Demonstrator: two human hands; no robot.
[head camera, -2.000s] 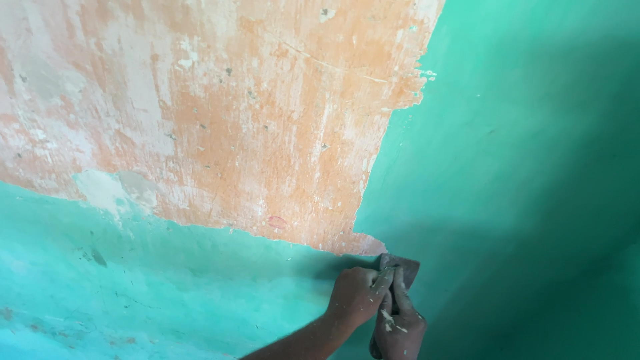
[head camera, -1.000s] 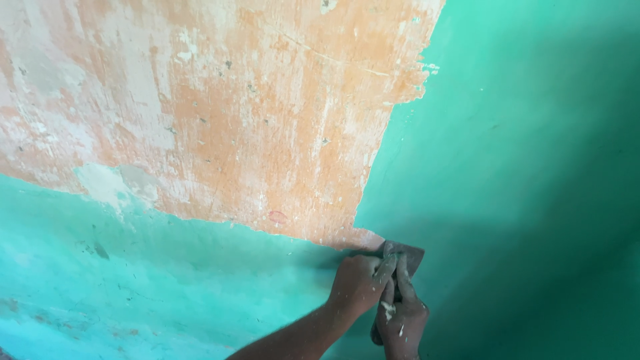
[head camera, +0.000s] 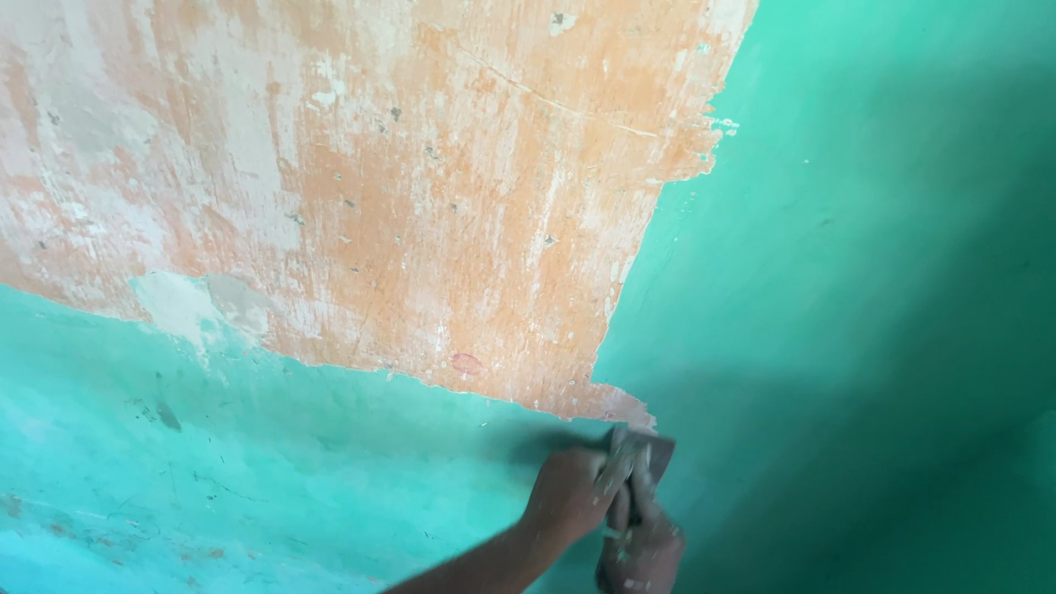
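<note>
A flat metal scraper (head camera: 657, 452) lies against the green painted wall (head camera: 808, 330), its edge by the tip of a stripped pinkish strip (head camera: 623, 406). My right hand (head camera: 642, 544) is closed around its handle from below, fingers stretched toward the blade. From the left, my left hand (head camera: 573, 487) presses its fingers on the blade, beside the right fingers. Pale flecks stick to both hands. Above and to the left spreads a bare orange and whitish patch (head camera: 462, 206) with a ragged paint edge. The handle is mostly hidden by my hands.
Green-blue paint (head camera: 272, 462) covers the lower wall, with dark scuffs and worn spots at the lower left. A whitish and grey filler patch (head camera: 186, 305) crosses the lower paint edge. Shadows fall over the right side of the wall.
The scraper has shifted slightly on the wall near the strip's tip, with both hands staying on it. The pinkish bare strip reaches a little farther down and right than in the one-second-old frame.
</note>
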